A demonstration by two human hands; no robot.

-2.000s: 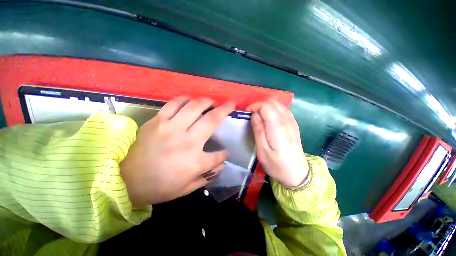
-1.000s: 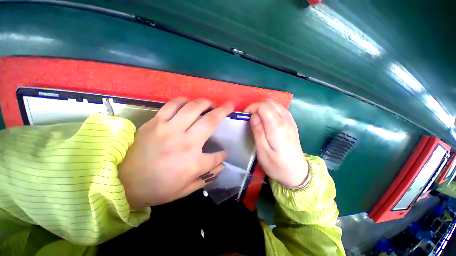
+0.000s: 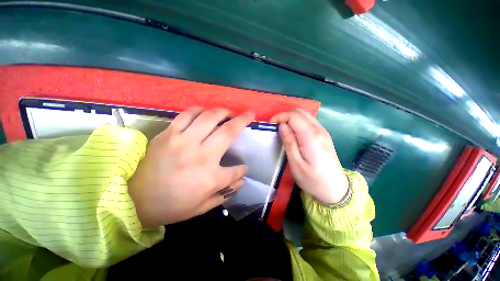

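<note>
A display unit (image 3: pixel 60 118) with a pale face and thin black border lies on a red foam pad (image 3: pixel 137 90); my left hand and sleeve cover much of it. My left hand (image 3: pixel 183 164) lies over the panel, its fingertips at the top edge. A clear sticker sheet (image 3: pixel 246 200) with small dark strips is held under its thumb. My right hand (image 3: pixel 312 156) has its fingers close together at the panel's top right corner. The fingertips touch the edge there; whether they pinch a small piece is hidden.
A green glossy belt (image 3: pixel 219 24) runs beyond the pad, with a dark seam across it. A striped dark sheet (image 3: pixel 374 159) lies right of my hand. More red pads with panels (image 3: pixel 466 189) stand at the far right. A red object (image 3: pixel 360 5) is cut off at the top edge.
My right hand has shifted slightly right and down, still at the corner. My left hand has barely moved. A red object has come into view at the top edge.
</note>
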